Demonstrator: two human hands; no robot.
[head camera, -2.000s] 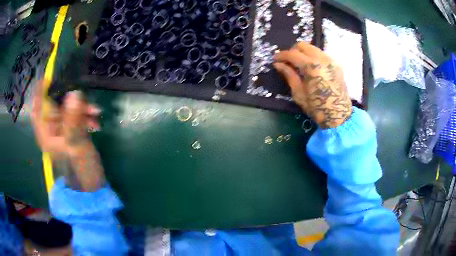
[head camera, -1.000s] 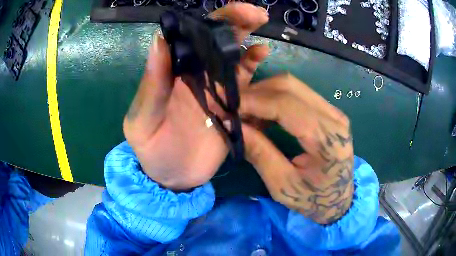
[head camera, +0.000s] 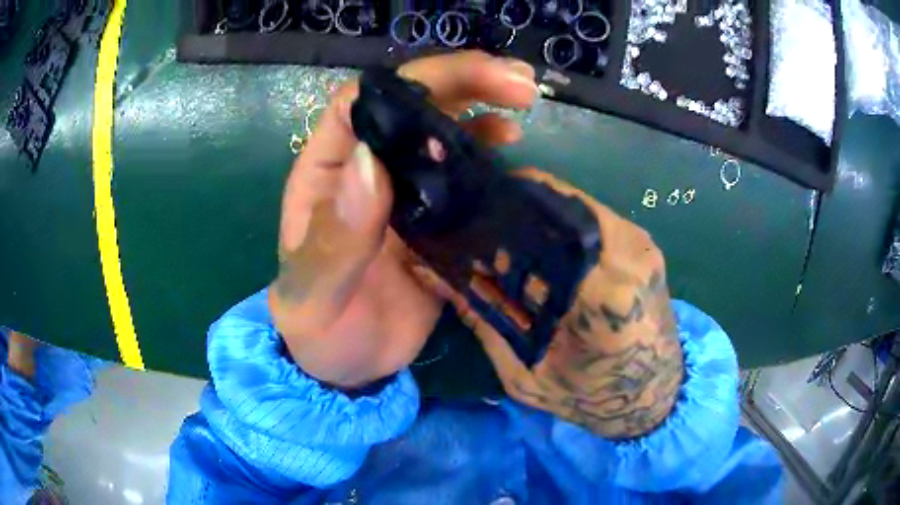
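A black housing (head camera: 474, 212) with round openings and rectangular cut-outs is held tilted above the green mat. My left hand (head camera: 340, 227) grips its upper left end between thumb and fingers. My right hand (head camera: 612, 335) is behind and under its lower right end; the housing hides most of its fingers. Whether the right fingers hold a small clear part cannot be seen. The parts tray (head camera: 681, 133) lies beyond my hands, with black ringed parts (head camera: 572, 39) and small clear parts (head camera: 725, 59) in its sections.
A white packet (head camera: 801, 74) lies in the tray's right section, with a clear bag (head camera: 878, 64) beyond. Thin rings (head camera: 730, 174) and tiny pieces (head camera: 676, 197) lie on the mat. Black housings (head camera: 44, 84) lie left of the yellow line (head camera: 106, 197). Another person's sleeve (head camera: 39, 399) shows at lower left.
My right hand has left the tray and come to the housing with my left hand. The housing has turned from edge-on to show its broad face.
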